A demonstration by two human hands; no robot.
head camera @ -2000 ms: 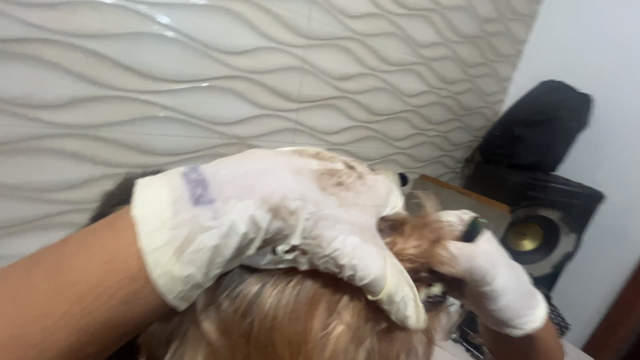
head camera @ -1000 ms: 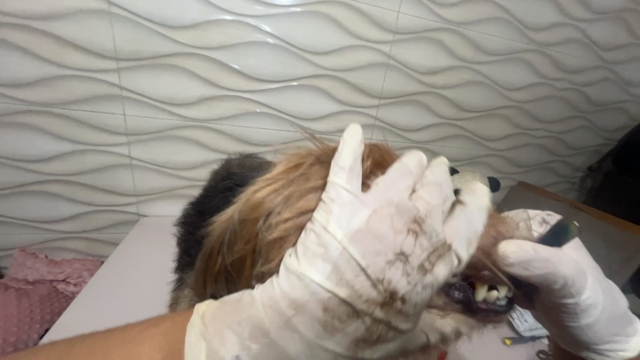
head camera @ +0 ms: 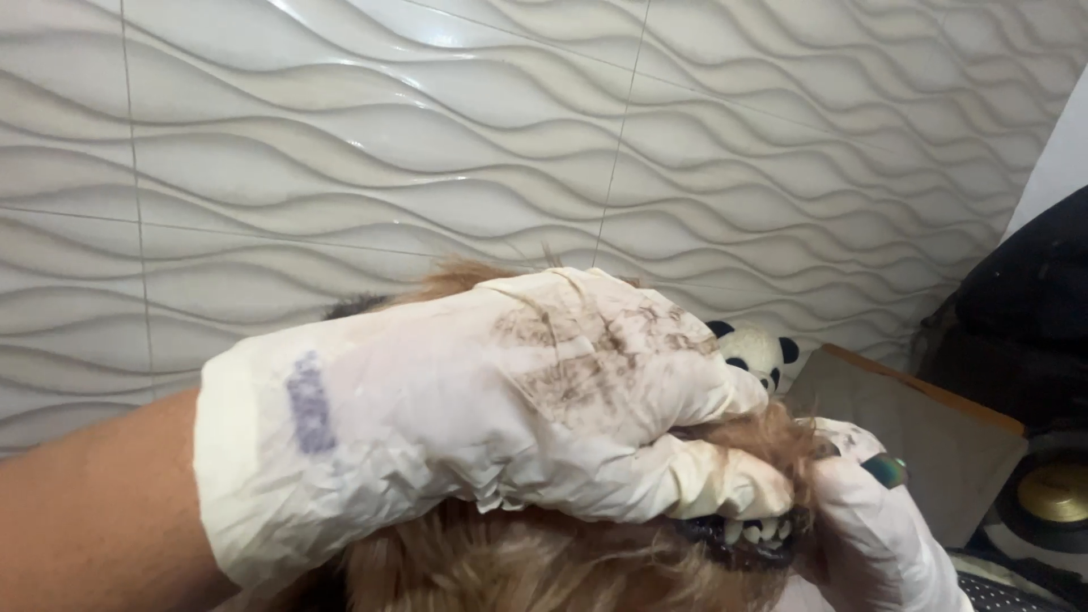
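Note:
A long-haired tan dog (head camera: 476, 561) is low in the view, its lips parted over its teeth (head camera: 756, 533). My left hand (head camera: 510, 399), in a cream disposable glove with brown smears, lies across the dog's head and grips its muzzle (head camera: 748, 433), thumb along the upper lip. At the front of the muzzle, my gloved right hand (head camera: 875, 518) holds a small dark tool (head camera: 886, 469), of which only a shiny end shows; its kind cannot be told. The rest of the tool and most of the right fingers are hidden by the hand and fur.
Behind the dog rises a wavy-patterned tiled wall (head camera: 382, 153). A panda figure (head camera: 756, 350) stands just beyond the muzzle. To the right are a grey panel with an orange edge (head camera: 909, 425), a loudspeaker with a gold cone (head camera: 1054, 493) and a black covered object (head camera: 1028, 314).
My left hand has gone from spread fingers over the dog's face to a closed grip around the muzzle. My right hand stays at the front of the muzzle. The view has shifted.

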